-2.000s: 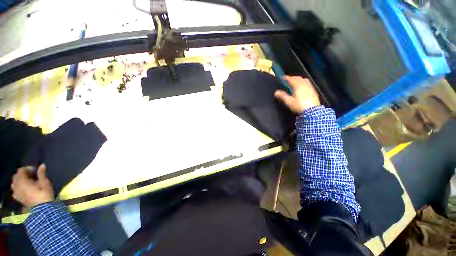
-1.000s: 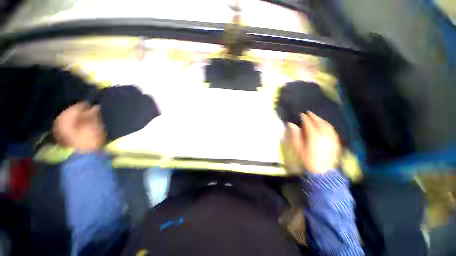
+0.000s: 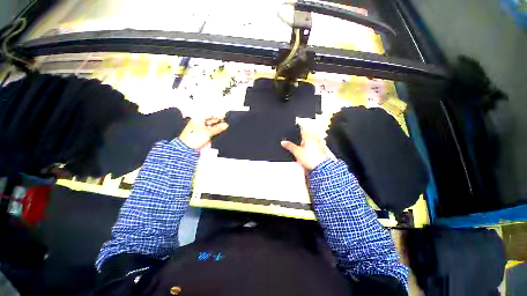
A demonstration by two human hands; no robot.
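A flat black cut piece (image 3: 257,136) lies at the middle of the pale bed, its far edge overlapping or meeting a second black notched shape (image 3: 283,95) under the laser head (image 3: 294,63). My left hand (image 3: 203,132) holds the piece's left edge. My right hand (image 3: 307,149) holds its right edge, thumb on top. The left pile of black pieces (image 3: 63,121) fans out on the bed's left. The right pile (image 3: 375,153) is a rounded black stack on the bed's right.
The gantry beam (image 3: 225,50) crosses the bed behind my hands. A thin blue stick (image 3: 182,72) lies at the upper left. A yellow edge (image 3: 254,208) runs along the front. A dark stack (image 3: 459,260) sits off the bed at lower right. A red item (image 3: 36,203) is at left.
Both hands have moved inward from the two piles to the bed's centre. A black piece now lies between them, in front of the shape under the head.
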